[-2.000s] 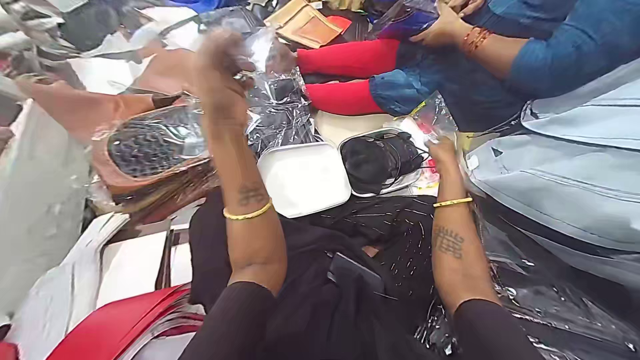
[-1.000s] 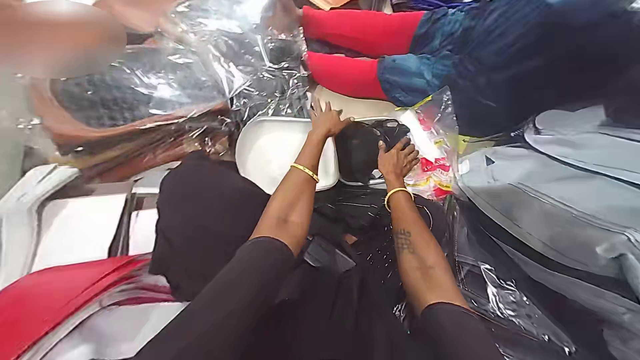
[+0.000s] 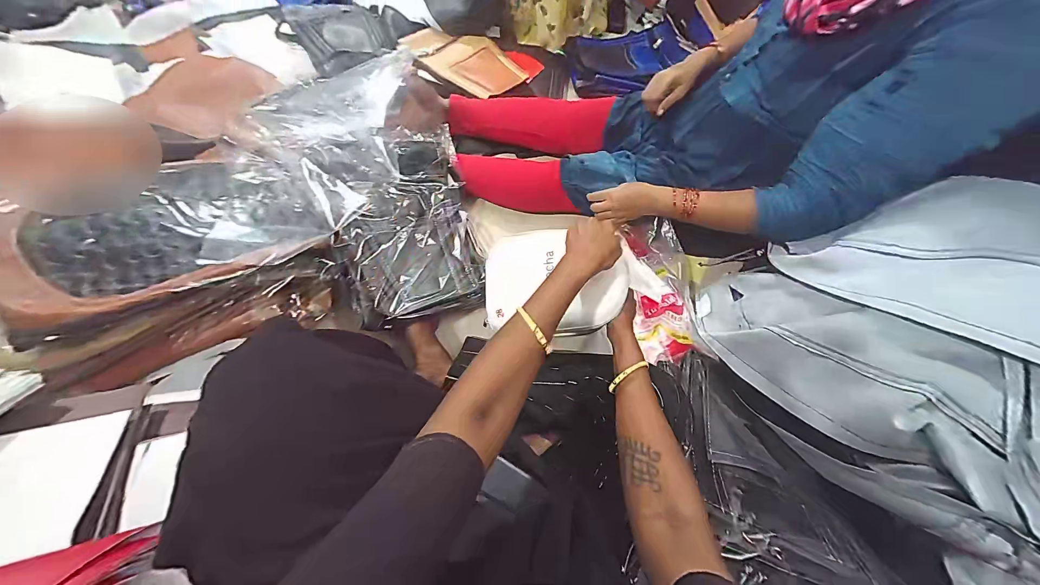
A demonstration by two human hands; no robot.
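Observation:
A white case (image 3: 524,272) with rounded corners and some print on its lid lies closed, or nearly so, in front of my lap. My left hand (image 3: 593,246) is on its upper right part, fingers curled at the far edge. At the case's near right corner is my right hand (image 3: 622,318), its fingers mostly hidden by the case, so its hold is unclear. A clear plastic bag with red and yellow print (image 3: 662,313) lies right beside the case. What the case holds is hidden.
A co-worker in blue sits opposite, a hand (image 3: 626,201) close to my left hand, legs in red (image 3: 528,126) stretched out. Plastic-wrapped black goods (image 3: 406,260) lie left, grey-blue panels (image 3: 894,325) right, white sheets (image 3: 61,471) lower left, brown leather pieces (image 3: 479,69) at the back.
The white case stood open with black cord-like contents in the earlier frames; its lid now covers them. My left hand has moved right across it. The co-worker's hand is now close by.

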